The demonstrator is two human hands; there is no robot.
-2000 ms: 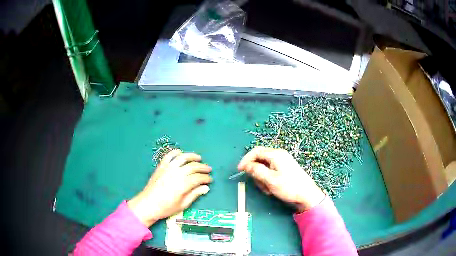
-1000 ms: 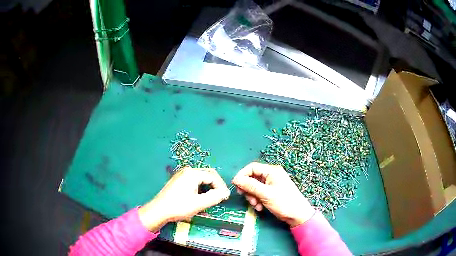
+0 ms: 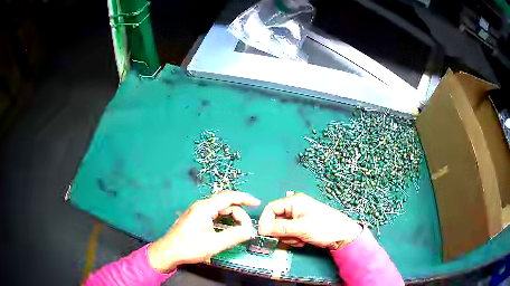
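Observation:
The green circuit board [image 3: 263,244] lies at the near table edge, mostly hidden under both hands. A dark reddish block shows on it. Part of the pale holder [image 3: 281,263] shows at its right side. My left hand [image 3: 204,230] is over the board's left part, fingers curled towards the thumb; whether it grips anything is unclear. My right hand [image 3: 307,220] is over the board's right part, thumb and fingertips pinched on what looks like a tiny leaded component [image 3: 255,225]. The fingertips of both hands nearly meet, and the detail there is blurred.
A small component pile [image 3: 217,159] lies just beyond my left hand. A large component pile [image 3: 369,165] lies to the right, beside the open cardboard carton [image 3: 458,167]. A silver-grey frame [image 3: 302,81] and clear plastic bag [image 3: 277,31] are at the back. A green post [image 3: 137,39] stands back left.
My hands have come together from apart and moved down over the board. The left hand has left the small pile, which now shows fully. The camera view has shifted.

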